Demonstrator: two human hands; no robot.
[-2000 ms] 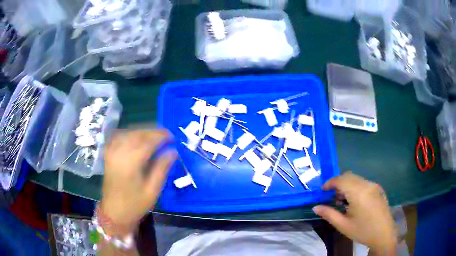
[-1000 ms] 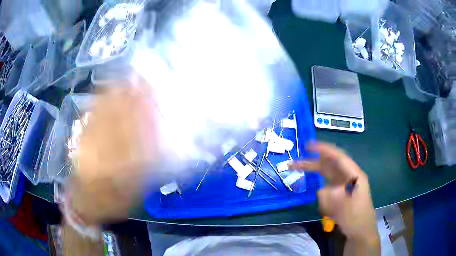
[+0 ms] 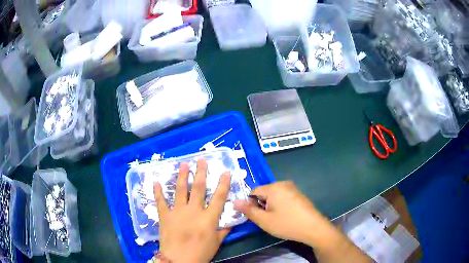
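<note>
A clear plastic tub (image 3: 140, 187) full of thin metal pins with white tabs lies in the blue tray (image 3: 114, 169). Whether its lid or its base faces up is not clear. My left hand (image 3: 193, 210) lies flat on it with spread fingers. My right hand (image 3: 283, 208) is at the tub's right edge, fingers closed around a small dark tool tip (image 3: 257, 201), likely the side cutters; the handles are hidden. Some loose tagged pins (image 3: 247, 162) show in the tray beside and behind the tub.
A digital scale (image 3: 280, 120) lies right of the tray, with red-handled scissors (image 3: 381, 140) further right. A tub with white contents (image 3: 167, 100) stands behind the tray. Tubs of tagged pins stand at the left (image 3: 55, 213) and back right (image 3: 326, 51). A red basket (image 3: 172, 9) is far back.
The filled tub has come into the tray, over the loose pins. My left hand has come down flat on it, and my right hand has moved to its edge. The view has shifted to the right.
</note>
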